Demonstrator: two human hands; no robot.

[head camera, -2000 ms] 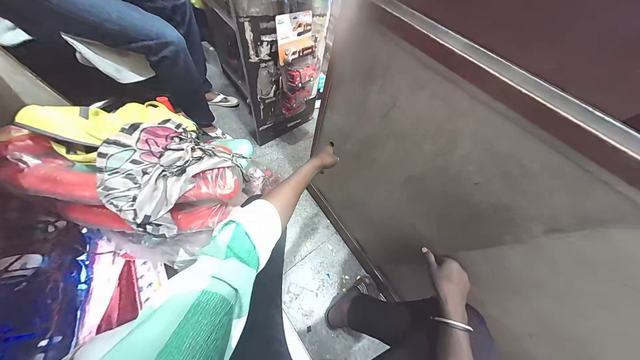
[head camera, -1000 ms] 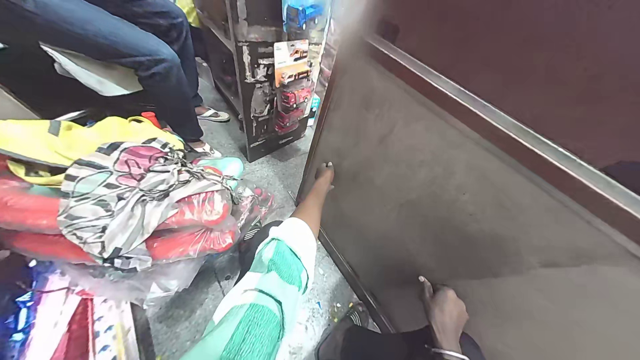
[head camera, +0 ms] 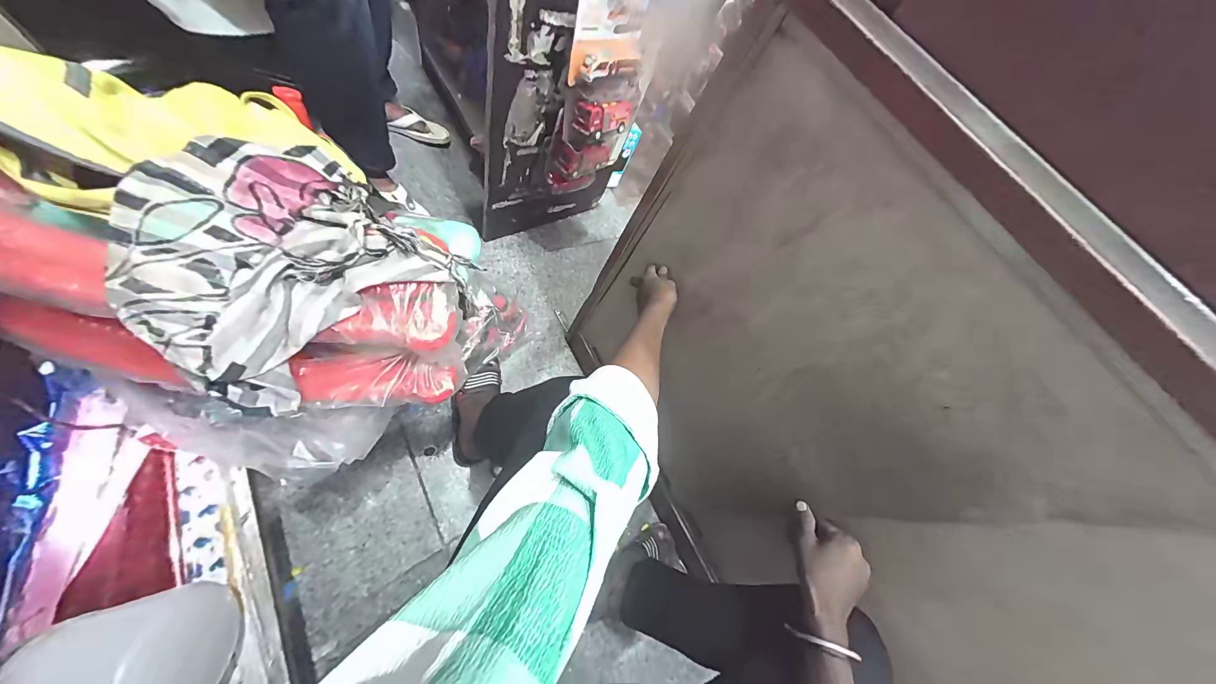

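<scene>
My left hand [head camera: 655, 287], at the end of a rolled green and white sleeve, rests with curled fingers against a large grey-brown panel [head camera: 855, 342], near its left edge. Lower on the same panel is my right hand [head camera: 834, 575], its thumb raised and its fingers folded, with a pale bangle on the wrist. Whether either hand grips some part of the panel cannot be told. A metal strip [head camera: 1026, 157] runs along the reddish-brown frame at the panel's upper right. My dark-trousered legs and sandalled feet are beside the panel's lower edge.
Red plastic-wrapped bundles [head camera: 380, 375] lie at left under a patterned cloth [head camera: 228, 247] and a yellow bag [head camera: 142, 123]. A dark display stand [head camera: 532, 123] holds packaged toy vehicles [head camera: 600, 119]. Another person's legs [head camera: 337, 85] are behind the bundles. A grey rounded object [head camera: 142, 636] is at lower left.
The other person's legs, bent with raised thighs before, are now more upright. One of my sandalled feet now shows left of my sleeve. Both my hands remain at the panel.
</scene>
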